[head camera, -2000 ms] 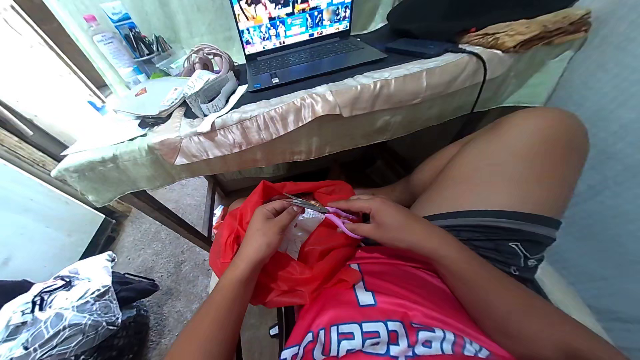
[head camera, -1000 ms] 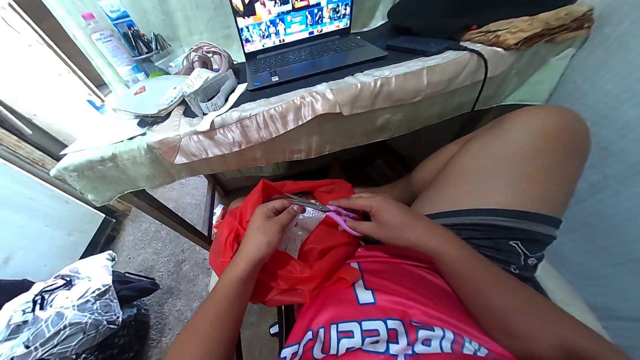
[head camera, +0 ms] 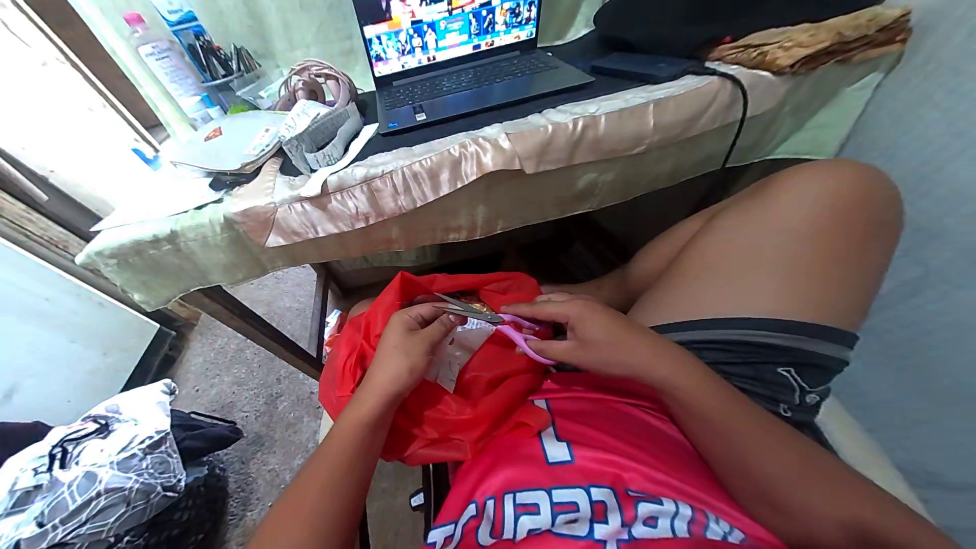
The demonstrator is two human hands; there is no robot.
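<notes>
My right hand (head camera: 591, 335) holds a pair of scissors (head camera: 526, 335) by its pink-purple handles, its metal blades spread a little and pointing left. At the blade tips is my left hand (head camera: 408, 347), thumb and forefinger pinched together; whatever small thing lies between them is too hidden to name. Both hands are over a red plastic bag (head camera: 427, 427), gathered wide at its mouth on my lap. Inside the bag lies a crumpled whitish piece (head camera: 456, 358) with marks on it, and something gold-brown shows behind the blades.
Ahead stands a cloth-covered table (head camera: 457, 175) with a laptop (head camera: 473, 84), a bottle (head camera: 164, 65), a pen holder (head camera: 229, 80), a grey strap-like roll (head camera: 324, 137) and a black cable (head camera: 740, 114). Patterned white fabric (head camera: 114, 450) lies at lower left. My bare knee (head camera: 823, 221) rises at right.
The scissor blades stand wider apart now than one second ago. Both hands stay over the red bag in nearly the same place.
</notes>
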